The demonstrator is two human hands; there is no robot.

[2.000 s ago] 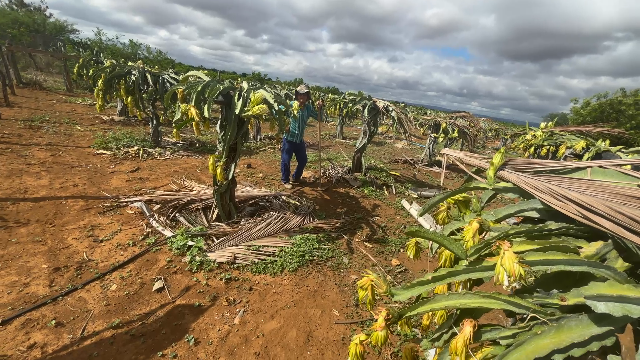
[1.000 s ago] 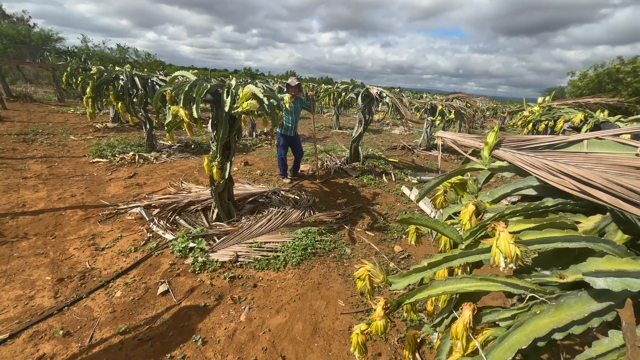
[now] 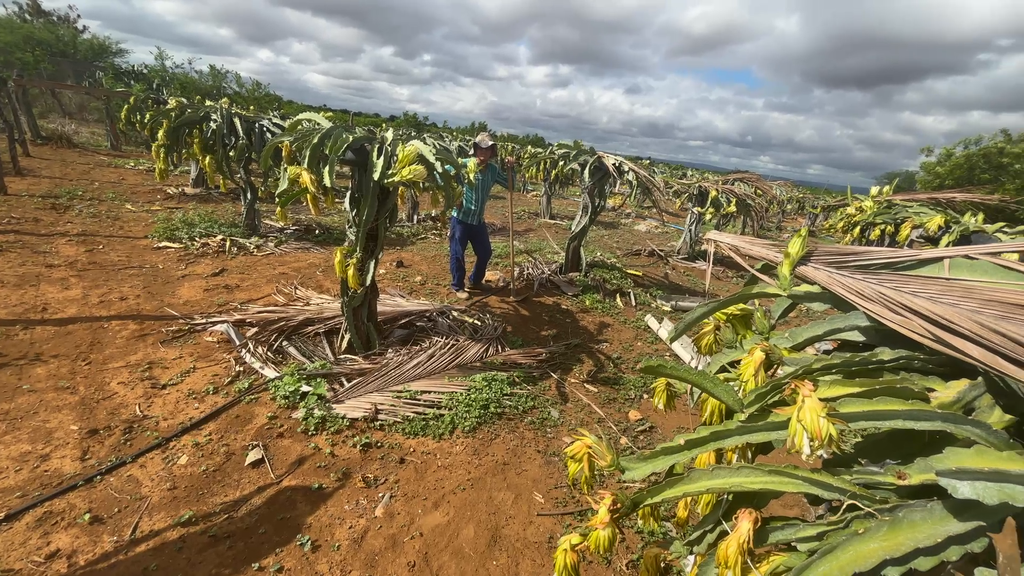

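Note:
Neither my left hand nor my right hand can be made out. Closest to me, at the lower right, spreads a dragon fruit plant [image 3: 800, 424] with ridged green stems. Wilted yellow flowers [image 3: 812, 424] hang from it, and a dry palm frond [image 3: 904, 296] lies across its top. A small brown shape [image 3: 1006, 548] shows at the lower right edge; I cannot tell what it is. Farther off, a person [image 3: 474, 208] in a cap, striped shirt and blue trousers holds a long-handled tool [image 3: 512, 232] upright, its lower end at the soil.
A dragon fruit plant on a thick trunk [image 3: 364, 264] stands left of centre, dry palm fronds [image 3: 424, 364] around its base. A black hose [image 3: 136, 454] crosses the reddish soil. Several more plants stand in rows behind. A pale post [image 3: 676, 342] lies beside the near plant.

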